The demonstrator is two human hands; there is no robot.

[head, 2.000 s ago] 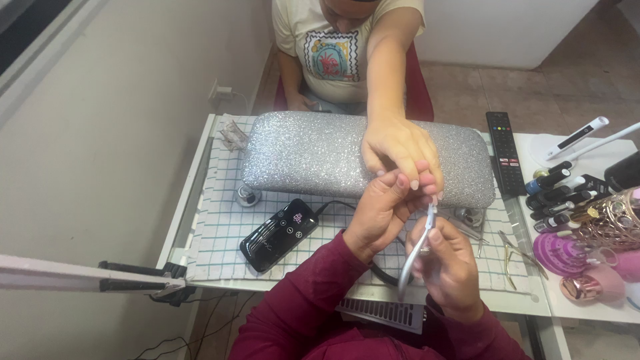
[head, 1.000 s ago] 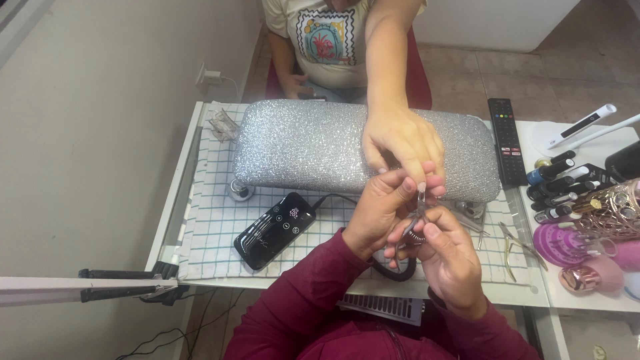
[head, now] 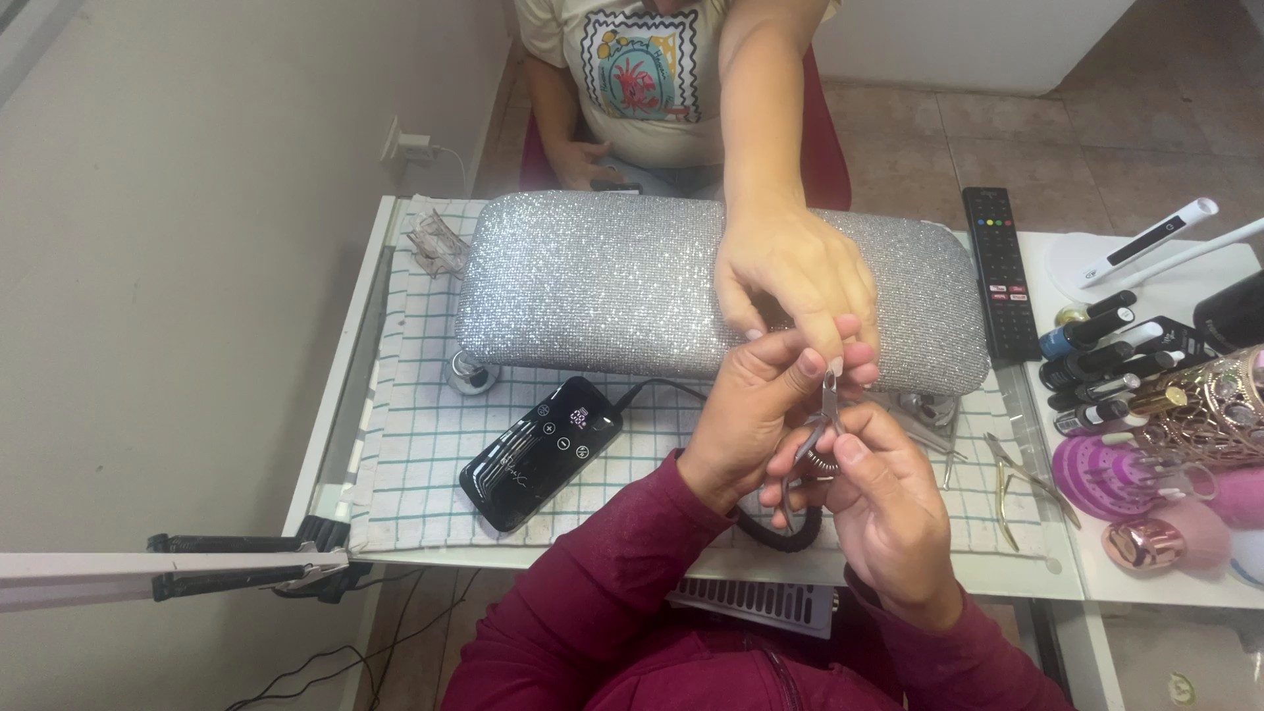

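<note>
My left hand [head: 755,405] holds a finger of the other person's hand [head: 800,272], which reaches palm down over the silver glittery armrest cushion [head: 602,281]. In my right hand [head: 889,494] are metal cuticle nippers [head: 828,400], their jaws pointing up at the nail of that finger. A coiled spring shows between the handles, and my fingers partly hide them. Whether the jaws touch the skin is too small to tell. The black nail drill control unit [head: 541,452] lies left of my hands on the checked towel [head: 415,434].
A second pair of nippers [head: 1022,474] lies on the towel's right side. Beyond are a black remote control [head: 999,272], several nail polish bottles [head: 1086,365], a purple round bit holder [head: 1096,479] and a white pen-shaped lamp [head: 1150,242]. A jointed lamp arm [head: 227,568] extends at left.
A white-handled tool in my right hand two seconds ago now appears as nippers held upright at the fingertip. My left hand still holds the person's finger.
</note>
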